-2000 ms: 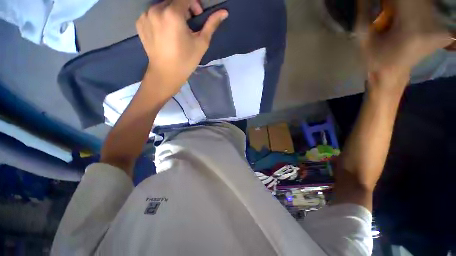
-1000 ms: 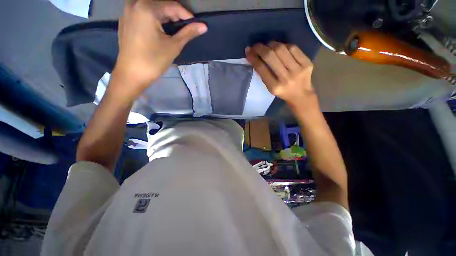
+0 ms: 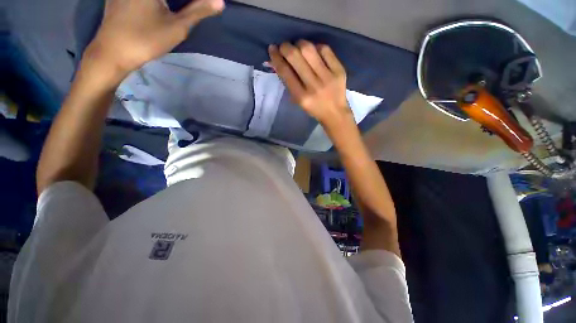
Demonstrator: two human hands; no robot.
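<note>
A garment piece with a dark navy band (image 3: pixel 379 57) and a pale section (image 3: pixel 218 82) lies on the table at its near edge. A grey patch (image 3: pixel 294 123) shows on the pale part. My left hand (image 3: pixel 142 38) is over the band's left part, thumb stretched out; its fingertips are cut off by the top edge, so its grip is hidden. My right hand (image 3: pixel 316 79) rests on the band near its seam with the pale cloth, fingers bent; whether it pinches cloth is unclear. The iron (image 3: pixel 480 66) stands right of the garment, untouched, its orange-brown handle (image 3: pixel 496 117) towards me.
The grey table cover (image 3: pixel 404 135) shows between garment and iron. A coiled cord (image 3: pixel 540 135) runs from the handle. A pale pipe (image 3: pixel 518 252) stands at the right, below the table. Pale cloth (image 3: pixel 556 12) lies at the top right corner.
The view has shifted, so the iron shows whole. Since two seconds ago, my right hand has left the iron and moved onto the dark band. My left thumb now shows farther from the band's fold.
</note>
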